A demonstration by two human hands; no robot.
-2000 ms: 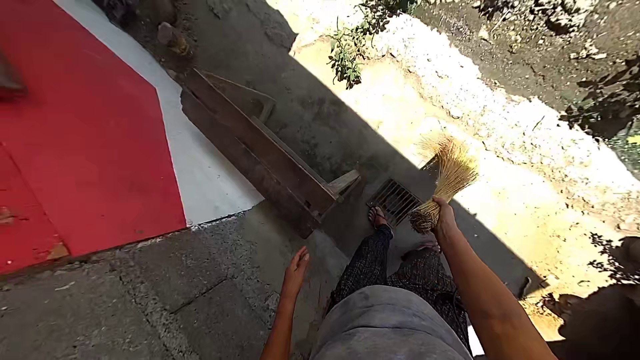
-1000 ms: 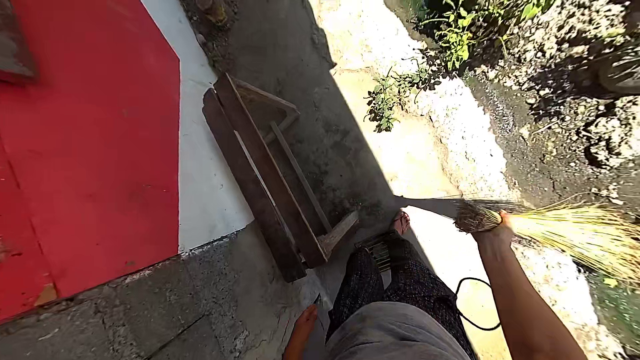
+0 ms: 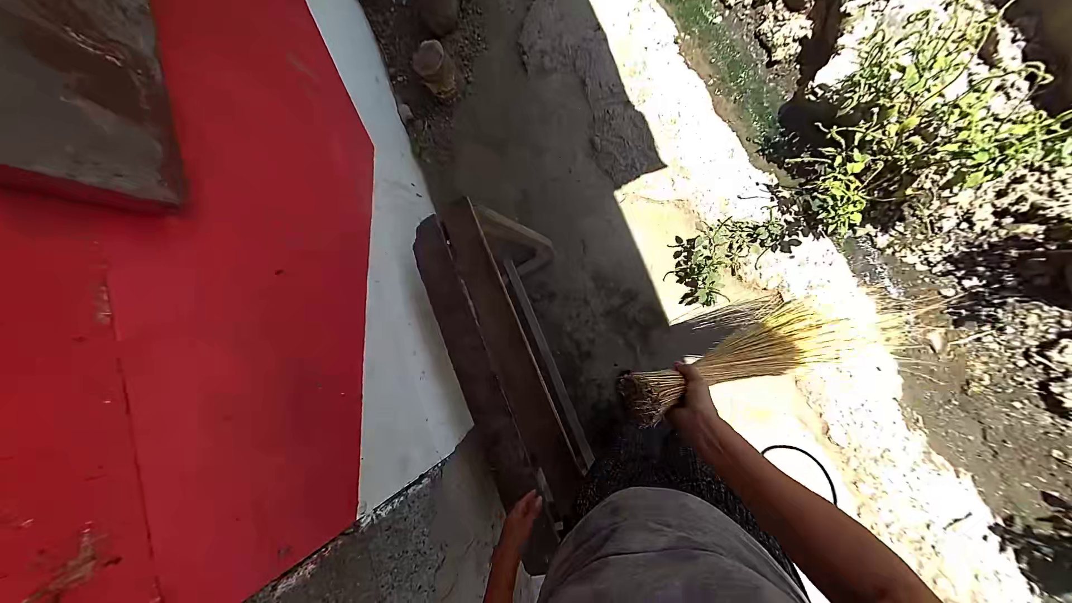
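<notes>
A straw hand broom (image 3: pixel 745 352) is gripped by its bound end in my right hand (image 3: pixel 693 406), with the bristles fanned out to the right over the sunlit concrete edge. My left hand (image 3: pixel 523 515) is low beside the near end of a wooden bench (image 3: pixel 511 360); whether it touches the wood I cannot tell. That bench, made of dark planks with a frame on its right side, stands along the wall in the shade. My legs in dark patterned trousers are partly hidden by my shirt.
A red and white painted wall (image 3: pixel 251 276) runs along the left, with a grey slab (image 3: pixel 84 109) at upper left. Green weeds (image 3: pixel 888 142) and rubble lie right, past the rough concrete edge (image 3: pixel 879 419). A black cable loop (image 3: pixel 804 452) lies near my right arm.
The broom and my right hand have swung about, bristles first pointing up, then out to the right. My left hand is now beside the bench's near end. The view has shifted along the walkway.
</notes>
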